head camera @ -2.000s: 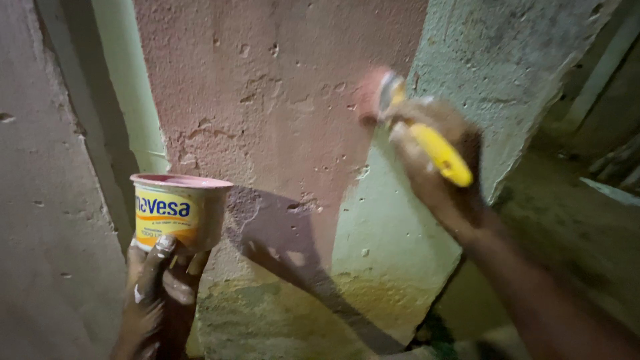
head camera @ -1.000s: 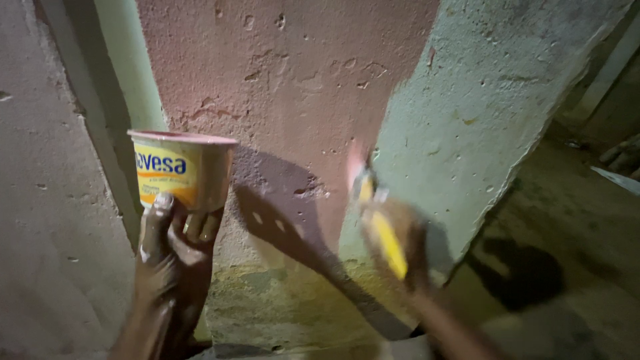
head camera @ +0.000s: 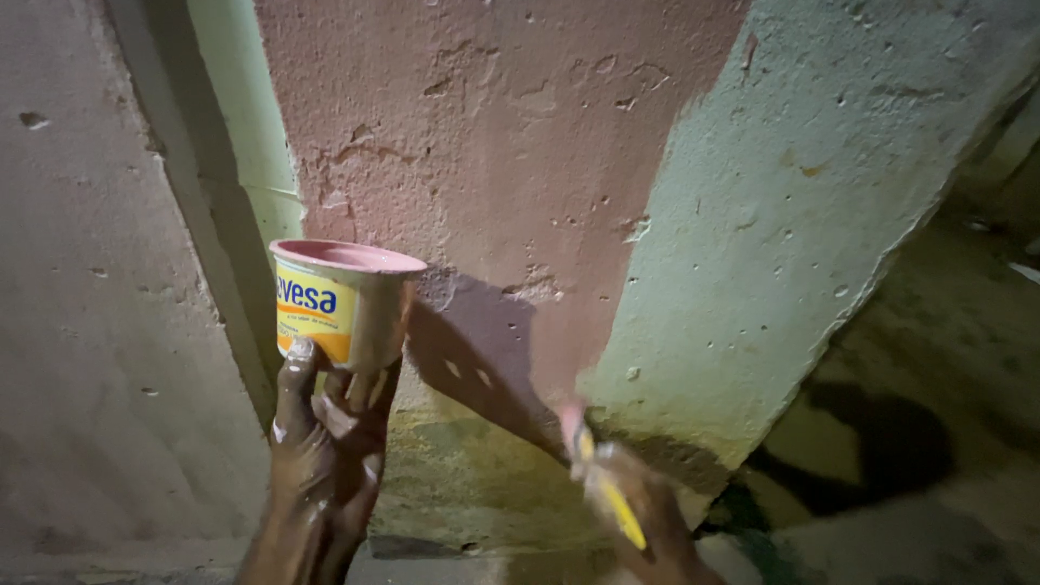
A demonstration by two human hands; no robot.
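My left hand [head camera: 333, 414], spotted with paint, holds up a plastic tub [head camera: 382, 317] with a yellow label and pink paint inside its rim. Lower right, my right hand [head camera: 630, 496] grips a paintbrush [head camera: 621, 512] by its yellow handle. The brush's pink bristles are blurred and lie at the lower end of the pink painted band [head camera: 487, 162] on the wall; whether they touch it I cannot tell. Right of the band the wall face is pale green [head camera: 747, 268]. The tub is left of the brush, in front of the wall.
A grey wall edge [head camera: 97, 284] stands at the left, beside a narrow pale green strip [head camera: 244, 106]. The wall's base [head camera: 471, 487] is stained yellowish brown. Beyond the chipped right edge lies a dark floor [head camera: 910, 406] with a shadow on it.
My right hand has moved the brush down along the boundary of pink and green, from high on the wall to near its base. More pink shows along that boundary. My left hand still holds the tub.
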